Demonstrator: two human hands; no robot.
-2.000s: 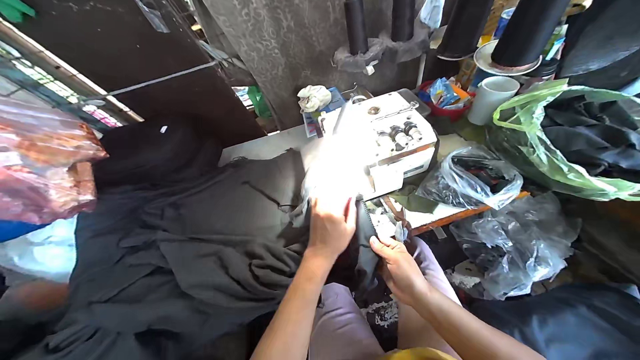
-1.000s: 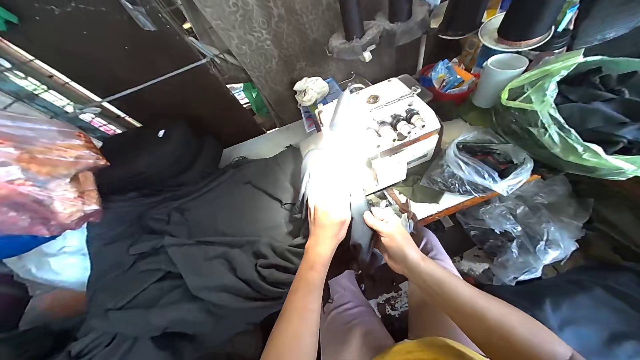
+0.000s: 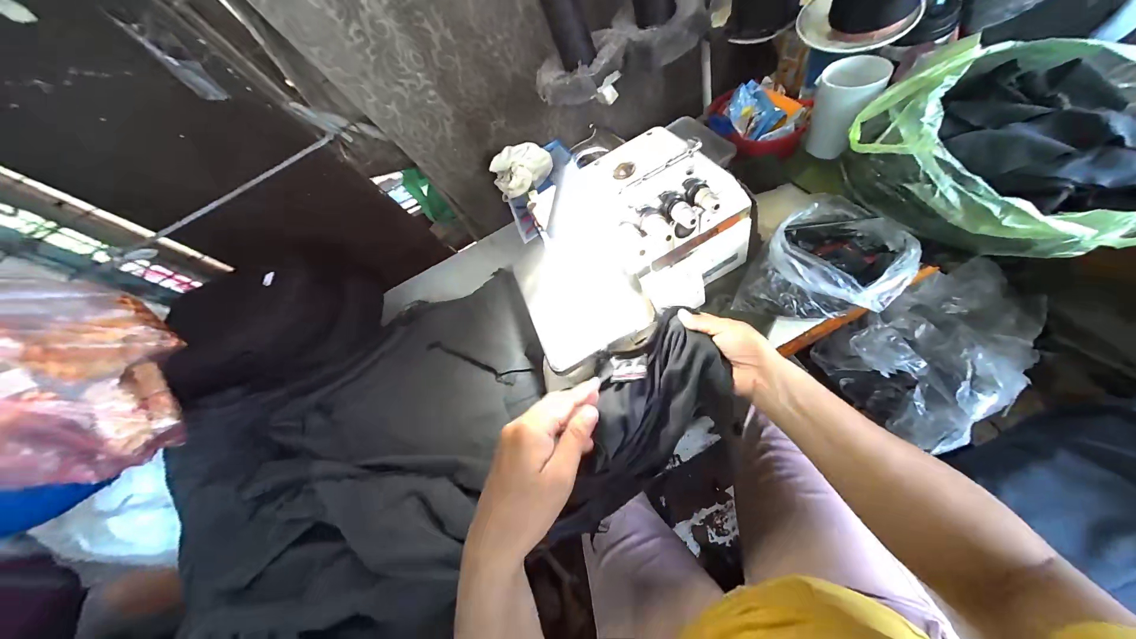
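Note:
A white overlock sewing machine point(image 3: 657, 213) stands on the table, its left part washed out by glare. Dark grey fabric point(image 3: 382, 426) spreads from the machine across the left side. At the machine's front edge, my left hand point(image 3: 546, 444) pinches the fabric between thumb and fingers. My right hand point(image 3: 732, 346) grips a gathered dark part of the same fabric at the machine's front right. Between the two hands a small label point(image 3: 628, 367) with writing shows on the cloth. The needle and presser foot cannot be made out.
To the right lie a clear plastic bag point(image 3: 839, 257) with dark contents, a green bag point(image 3: 905, 169) of dark cloth and crumpled plastic point(image 3: 950, 346). Behind stand a red basket point(image 3: 770, 142) and a white cup point(image 3: 848, 102). A plastic-wrapped bundle point(image 3: 80, 382) is at far left.
My right hand has moved to the machine's right front, drawing dark fabric with it. My left hand has come back toward me from the bright area. The small label now shows.

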